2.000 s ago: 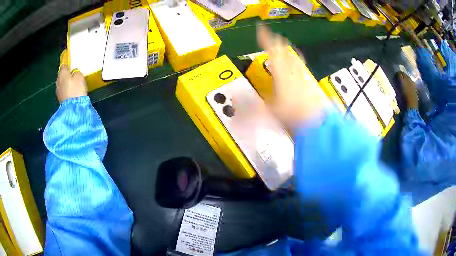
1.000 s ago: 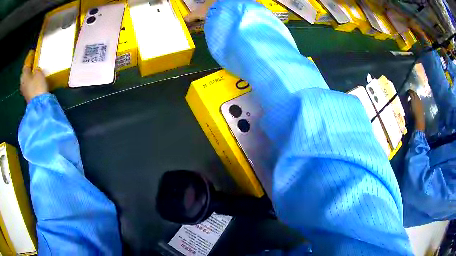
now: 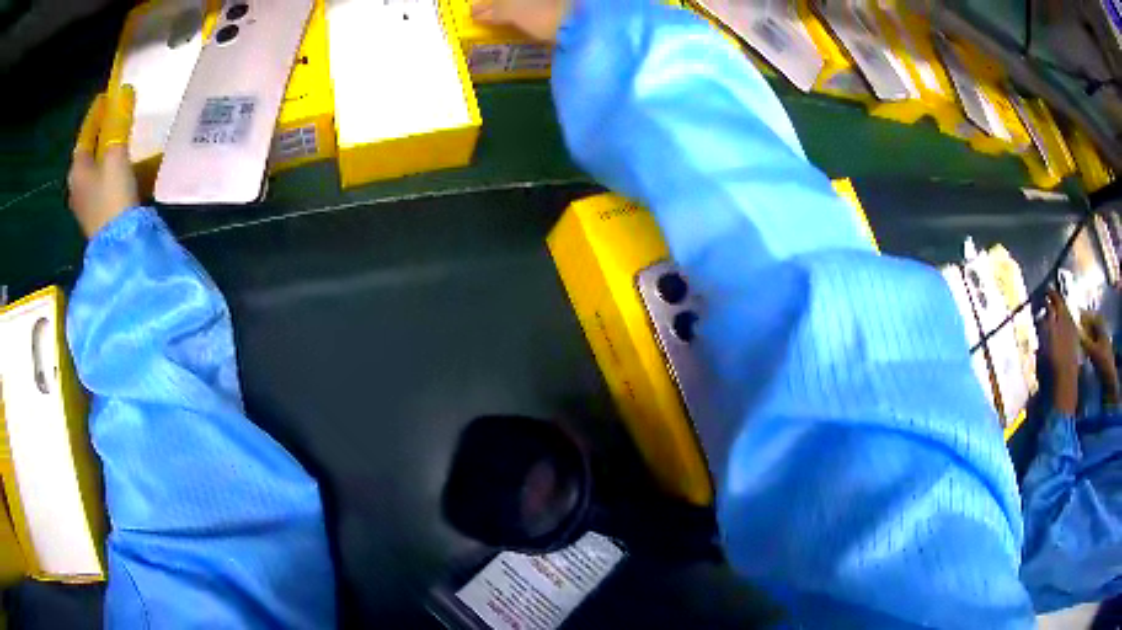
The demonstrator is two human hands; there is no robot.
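Note:
My left hand (image 3: 106,166), with yellow finger cots, rests at the left side of an open yellow box base (image 3: 156,76) with white interior. A pale pink smartphone (image 3: 230,105) with a label lies tilted on the boxes beside it. Another open box base (image 3: 399,89) stands to its right. My right hand (image 3: 527,17) reaches to the top edge, over a yellow box (image 3: 507,59); its fingertips are partly cut off, so its grip cannot be told. My right sleeve covers part of a phone (image 3: 683,357) lying on a yellow box (image 3: 615,326).
A black barcode scanner (image 3: 514,482) lies on the dark mat beside a printed white card (image 3: 541,583). An open box base (image 3: 52,431) is at the left edge. More phones on boxes (image 3: 787,43) line the green belt. A neighbouring person's hands (image 3: 1061,351) are at the right, near a black cable.
My right arm has swung from over the mat up to the boxes at the top. My left hand has stayed by the left box. The view has shifted, moving the scanner and central box rightward.

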